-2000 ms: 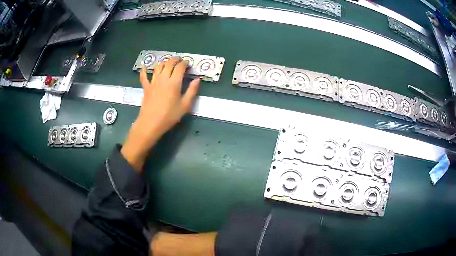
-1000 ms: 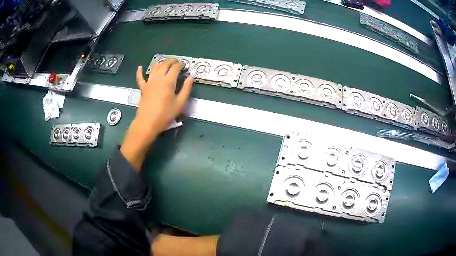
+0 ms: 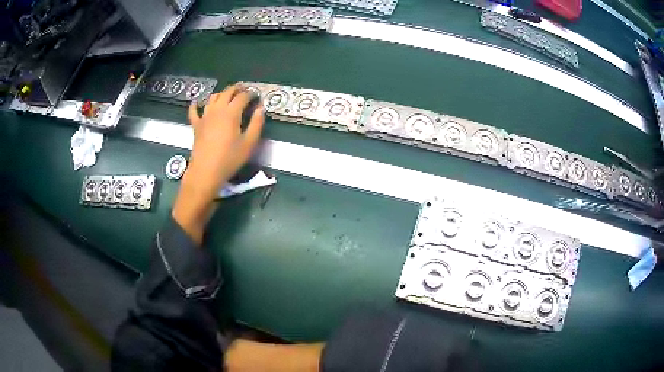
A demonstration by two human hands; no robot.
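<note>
Silver fixture plates [image 3: 298,105] with ringed round seats lie end to end in a long row. My left hand [image 3: 224,127] is over the left end of this row, palm down and fingers spread, with the fingertips partly covering the end plate. A dimmer plate [image 3: 175,88] lies just left of my fingers, by the machine. Two paired plates [image 3: 491,265] lie side by side at the near right. A small plate [image 3: 116,191] and a round ring [image 3: 176,167] lie at the near left. My right wrist [image 3: 273,357] shows at the bottom edge; the hand itself is hidden.
A grey machine frame [image 3: 73,110] stands at the left, with a crumpled tissue [image 3: 86,147] below it. A white wipe [image 3: 249,183] lies by my left wrist. Farther strips bear more plates [image 3: 280,19]. A blue-white slip [image 3: 641,269] and thin metal tool [image 3: 630,161] are at the right.
The end plate has moved right and now meets the row. My left hand has shifted left along it. The white wipe has come into sight beside my wrist. The view has shifted slightly.
</note>
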